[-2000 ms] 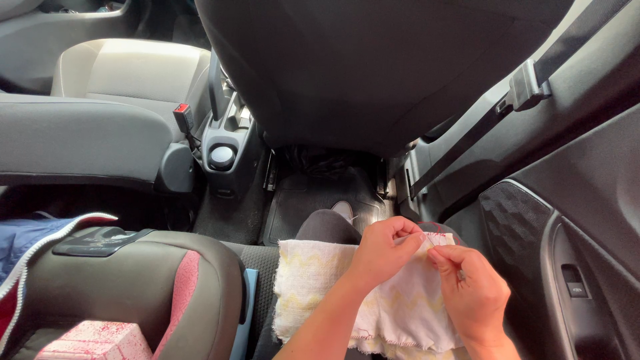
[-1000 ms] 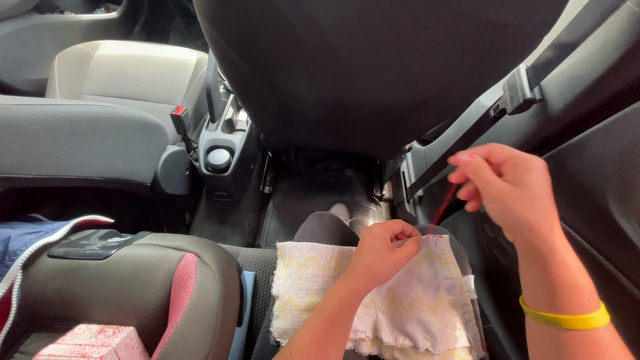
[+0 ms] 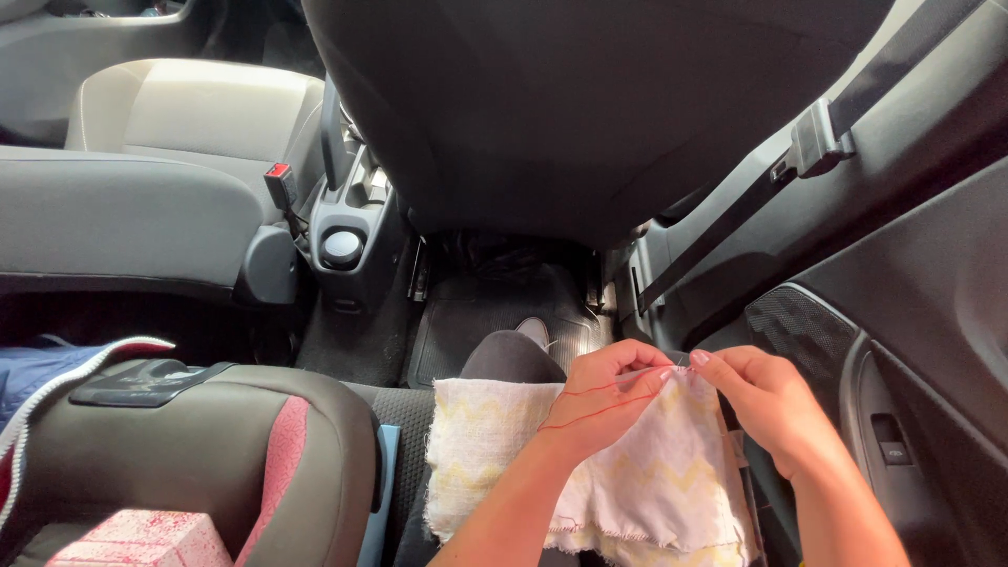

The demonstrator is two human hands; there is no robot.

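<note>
A white cloth with pale yellow zigzags and frayed edges (image 3: 654, 472) lies across the person's lap. My left hand (image 3: 606, 394) pinches its upper edge near the right corner, and red thread (image 3: 598, 388) loops over the back of that hand. Close beside it, my right hand (image 3: 748, 386) has thumb and fingers together on the same edge, by some small red stitches (image 3: 691, 372). No needle can be made out; the fingertips hide that spot.
A front seat back (image 3: 598, 118) rises ahead, with a seat belt (image 3: 724, 228) and door panel (image 3: 929, 315) on the right. At left are a child seat (image 3: 197, 441), a red-speckled white box (image 3: 142, 539) and a blue jacket (image 3: 39, 378). The centre console (image 3: 346, 228) stands between the front seats.
My right hand, raised with red thread drawn up from the cloth one second ago, has come down to the cloth's edge. Thread now lies across my left hand, which has stayed at the corner.
</note>
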